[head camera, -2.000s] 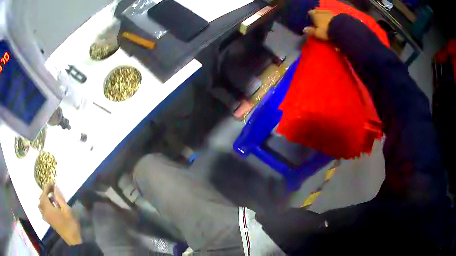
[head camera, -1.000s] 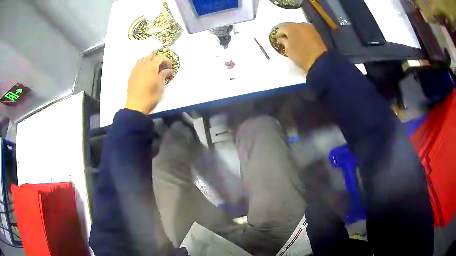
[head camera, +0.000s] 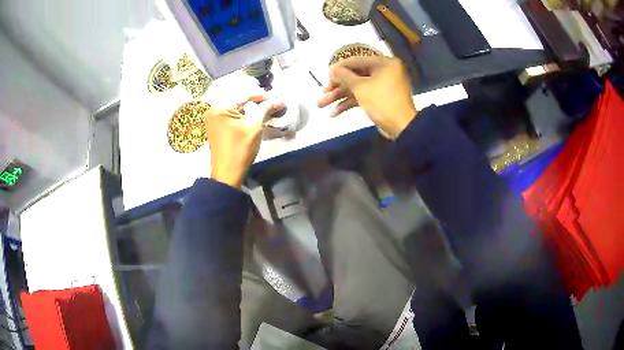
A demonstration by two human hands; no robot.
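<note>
The white machine head with a blue panel (head camera: 229,24) overhangs the white table. A dark metal part (head camera: 258,68) shows beneath it. My left hand (head camera: 236,133) is beside the left well of gold pieces (head camera: 185,128), fingertips together just in front of the dark part, over a pale round shape (head camera: 295,122). My right hand (head camera: 376,92) is in front of the right gold-filled well (head camera: 350,52), fingers bent and blurred. Whether either hand holds a tiny piece cannot be made out.
Smaller gold-filled openings (head camera: 195,81) lie at the back left. A dark mat (head camera: 427,65) bears a black slab (head camera: 457,31) and an orange stick (head camera: 399,24). Red panels are fanned at right (head camera: 592,198); another red stack (head camera: 72,318) is on the white side table (head camera: 65,239).
My right hand first left the red panels for the right well. Now both hands have moved from the wells towards the table middle. The view has swung left from the panels.
</note>
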